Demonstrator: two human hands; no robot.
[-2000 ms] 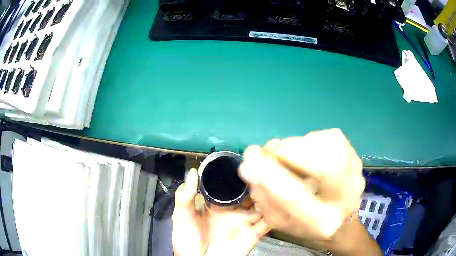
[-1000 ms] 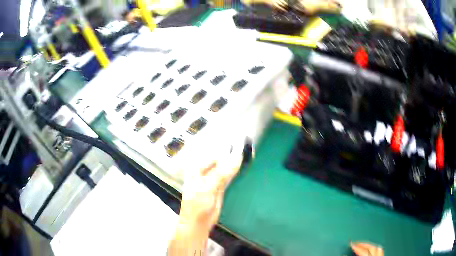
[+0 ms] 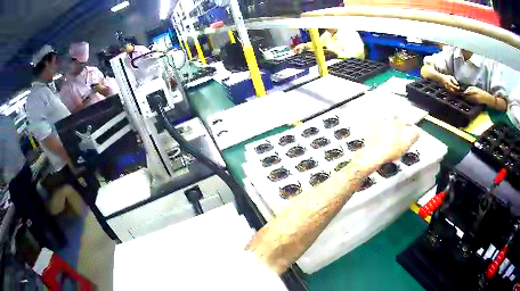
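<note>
My left hand (image 3: 396, 139) reaches over the far right part of the white foam tray (image 3: 370, 210). My forearm crosses the tray and hides some of its pockets. The hand is washed out by light, and I cannot tell whether it holds a watch. Rows of round watch housings (image 3: 290, 190) sit in the tray, with dark rims and see-through or coloured insides. The tray is the top of a thick white stack. My right hand is not in view.
The black clamping fixture (image 3: 456, 250) with red grips is at the lower right. Black trays (image 3: 445, 102) lie beyond, where a person works. White sheets (image 3: 188, 256) are at the lower left. A metal-framed machine (image 3: 145, 125) and standing people are at the left.
The view has swung up and left from the bench. The watch held two seconds ago is out of sight. My left hand has moved from the tray's near edge to its far right. My right hand has left view.
</note>
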